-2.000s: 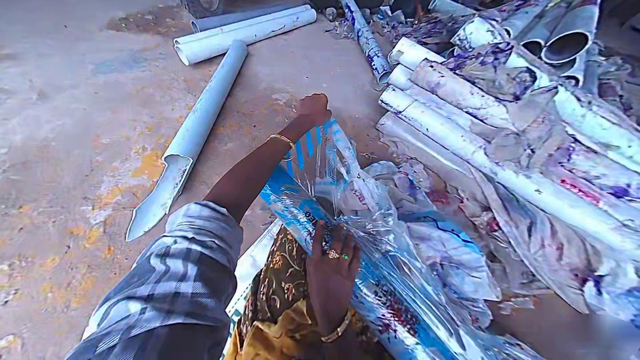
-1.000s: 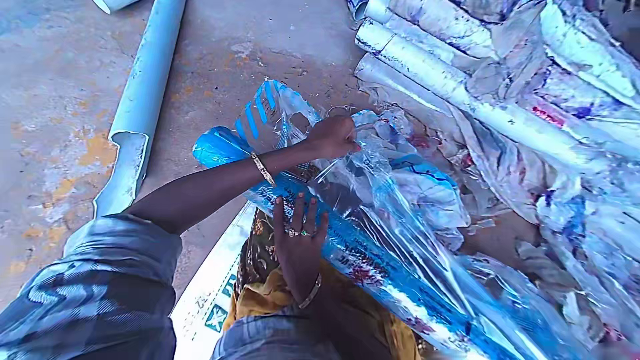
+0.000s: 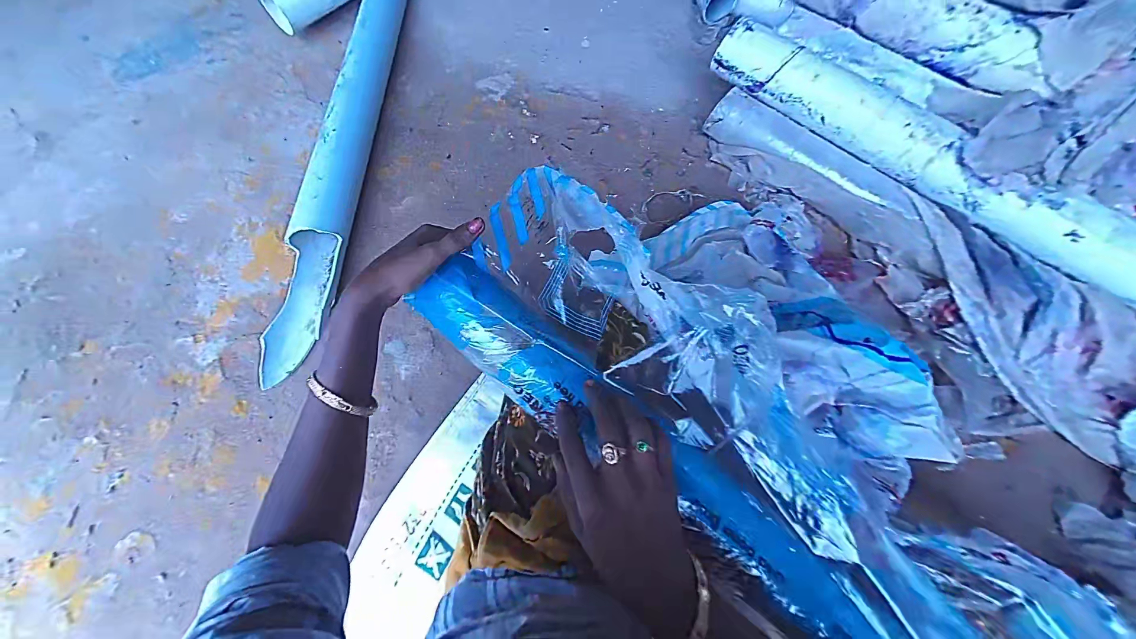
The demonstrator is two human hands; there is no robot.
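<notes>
A roll or pipe covered in blue printed plastic film (image 3: 524, 346) slants from the centre to the lower right across my lap. At its upper end is my left hand (image 3: 404, 266), with the thumb at the film's edge; its other fingers are hidden. My right hand (image 3: 617, 493) lies flat on the roll, fingers spread, wearing two rings. Loose clear plastic film (image 3: 701, 328) with blue stripes bunches along the roll's right side. Whether the left fingers pinch the film does not show.
A pale pipe with a cut-away end (image 3: 346, 142) lies on the stained floor at left. Another pipe end (image 3: 297, 11) shows at the top. Stained pipes (image 3: 852, 106) and crumpled sheeting (image 3: 1029, 328) are piled at right. A white printed sack (image 3: 417, 497) lies beneath my lap.
My left hand has moved back from the loose clear film to the roll's upper end. My right hand stays on the roll. The view has shifted closer to the lap.
</notes>
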